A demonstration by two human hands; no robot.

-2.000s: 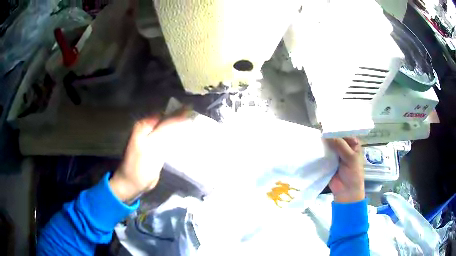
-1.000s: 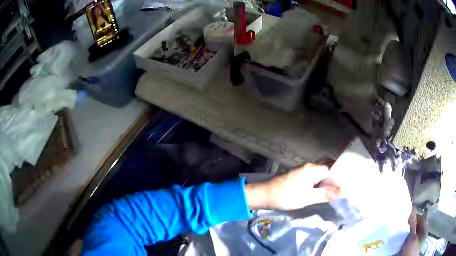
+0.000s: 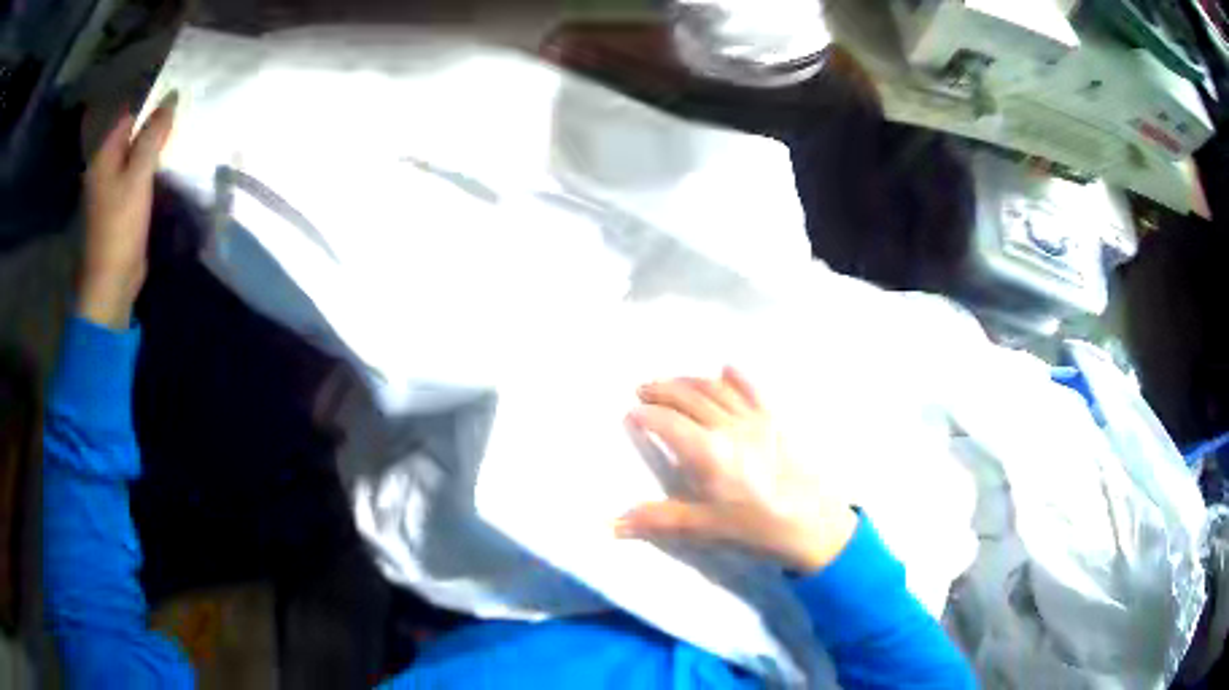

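A large white garment (image 3: 566, 297) lies spread across my lap and the machine bed, overexposed so its folds are hard to read. My left hand (image 3: 124, 202) grips the garment's far left corner at the left side of the view. My right hand (image 3: 721, 465) rests on the garment at the lower middle, palm down, fingers spread and pointing left; it is not seen gripping cloth. The yellow-orange motif is not visible. The needle area is not in view; only a shiny rounded machine part (image 3: 752, 38) shows at the top.
A white box with red lettering (image 3: 1146, 105) stands at the upper right. A small clear lidded container (image 3: 1051, 243) is below it. White cloth and clear plastic (image 3: 1119, 499) are bunched at the lower right. Dark gaps lie around the garment.
The view has swung back right from the left table and trays. The garment is now spread wide, my left hand is out at its far left corner, and my right hand lies flat on it.
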